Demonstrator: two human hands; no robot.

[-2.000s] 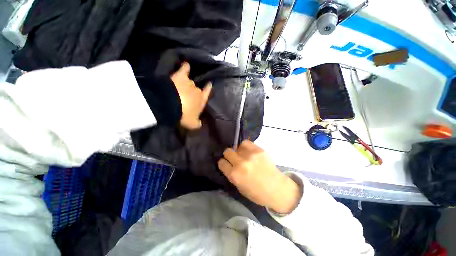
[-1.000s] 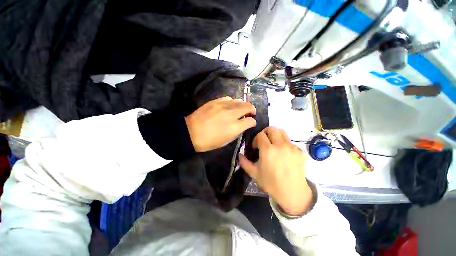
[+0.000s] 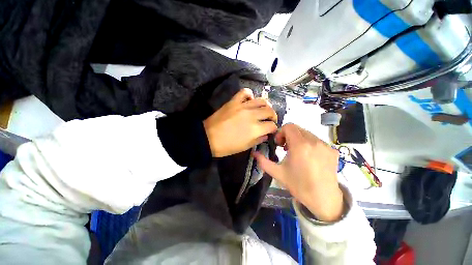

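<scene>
The dark garment (image 3: 181,72) is heaped left of the machine head and hangs over the table's front edge. A thin pale seam edge (image 3: 245,182) runs down it below my hands. My left hand (image 3: 242,124) lies on the cloth just below the needle area, fingers bent and pressing or pinching it. My right hand (image 3: 305,163) pinches the cloth edge beside my left fingertips, thumb and index close together. The presser foot (image 3: 265,92) is small and partly hidden at the cloth, beneath the white sewing machine head (image 3: 315,41).
A smartphone (image 3: 353,124) lies right of the needle, partly covered by the head. Snips (image 3: 366,168) and a mostly hidden blue round item (image 3: 341,164) lie near my right hand. A black bundle (image 3: 427,194) sits at the right table edge. Blue crates (image 3: 116,233) show below.
My left hand has moved from the cloth on the left to beside the seam. My right hand has moved up and right. The view has shifted closer to the machine head.
</scene>
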